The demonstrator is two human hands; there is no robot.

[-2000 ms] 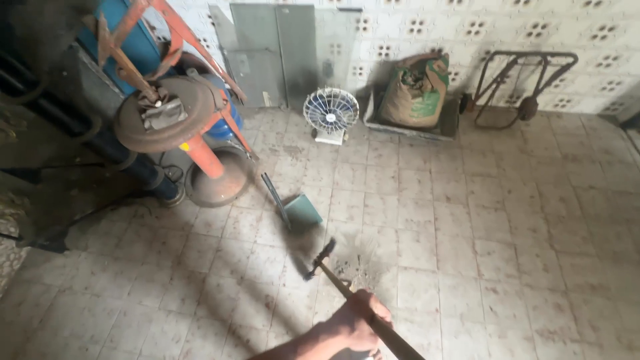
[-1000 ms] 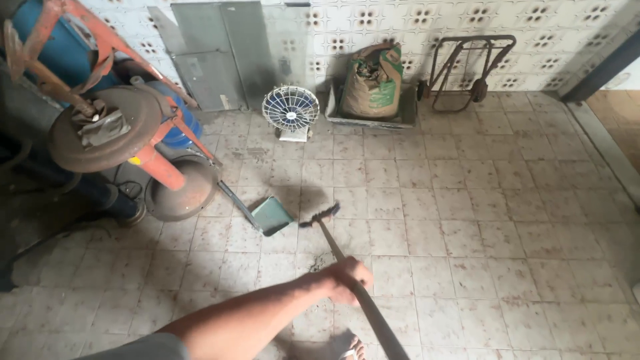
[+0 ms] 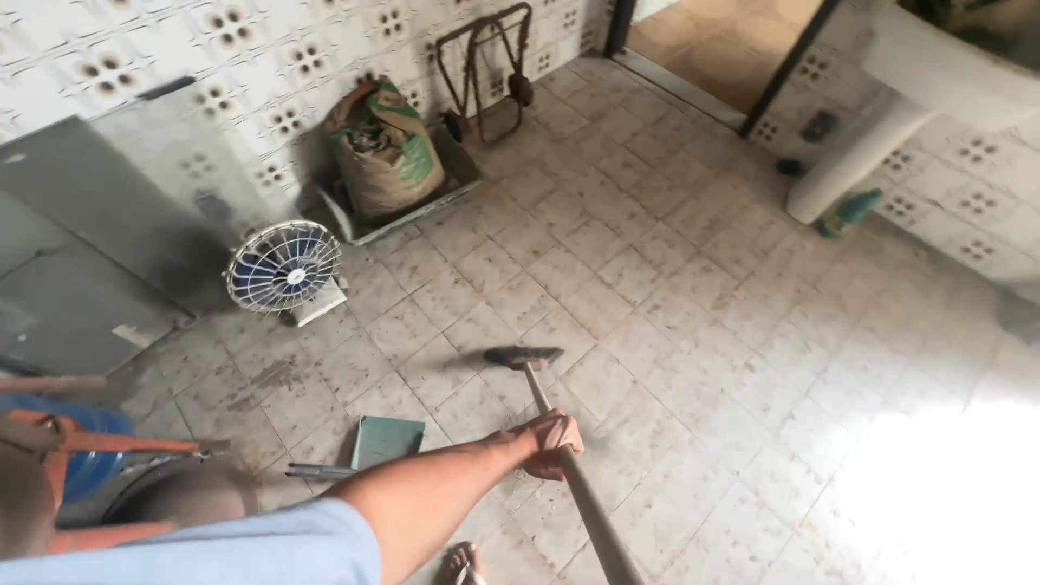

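Note:
My left hand point(image 3: 554, 443) is closed around the long handle of a broom point(image 3: 591, 508), with the forearm reaching in from the lower left. The dark broom head point(image 3: 524, 356) rests on the tiled floor beyond the hand. To the left of the hand a green dustpan point(image 3: 388, 441) lies on the floor, its grey handle point(image 3: 321, 471) pointing left and partly behind my forearm. My right hand is out of view, as is the upper end of the broom handle.
A white fan point(image 3: 284, 272) and a tray point(image 3: 418, 213) holding a torn sack point(image 3: 386, 154) stand by the wall, near a folded metal trolley point(image 3: 487, 73). An orange metal frame point(image 3: 122, 443) is at left. A sink pedestal point(image 3: 853, 154) and green bottle point(image 3: 849, 213) stand right. My sandalled foot point(image 3: 465, 562) shows below.
The view has swung to the right, bringing in the doorway and sink pedestal. The broom head has moved away from the dustpan, and the left hand keeps its grip on the handle.

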